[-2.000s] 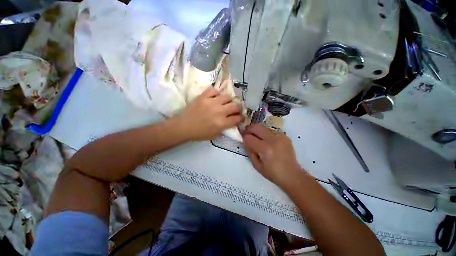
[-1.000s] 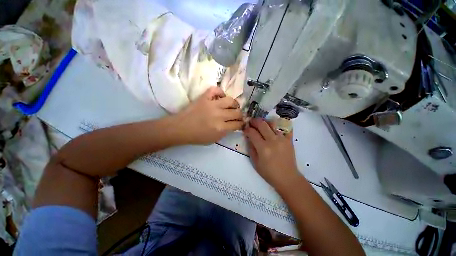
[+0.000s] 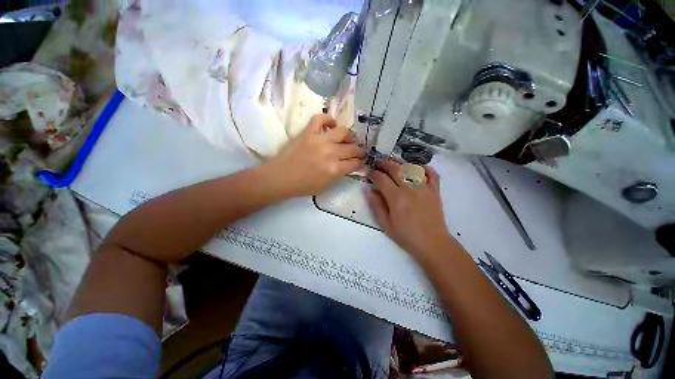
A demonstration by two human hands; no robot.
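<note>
The cream-white floral garment piece (image 3: 200,66) lies bunched on the table left of the needle. My left hand (image 3: 318,157) presses and pinches its edge just left of the presser foot (image 3: 374,155). My right hand (image 3: 405,203) is at the front right of the foot, fingertips close to it and to the left hand's fingers. The fabric edge under the fingertips is mostly hidden, so whether the right hand grips it is unclear. The white sewing machine (image 3: 474,74) fills the upper right. A yellowish block (image 3: 414,175) shows beside the right fingers.
Black thread snips (image 3: 512,285) lie right of my right forearm. A thin grey metal strip (image 3: 503,203) lies behind them. Black scissor handles (image 3: 647,340) are at the far right. A blue strip (image 3: 89,144) edges the table at left, with floral cloth (image 3: 44,259) heaped below.
The view has shifted a little. The white cloth edge seen earlier in front of the fingers no longer shows. My right hand has moved up beside the foot and the yellowish block.
</note>
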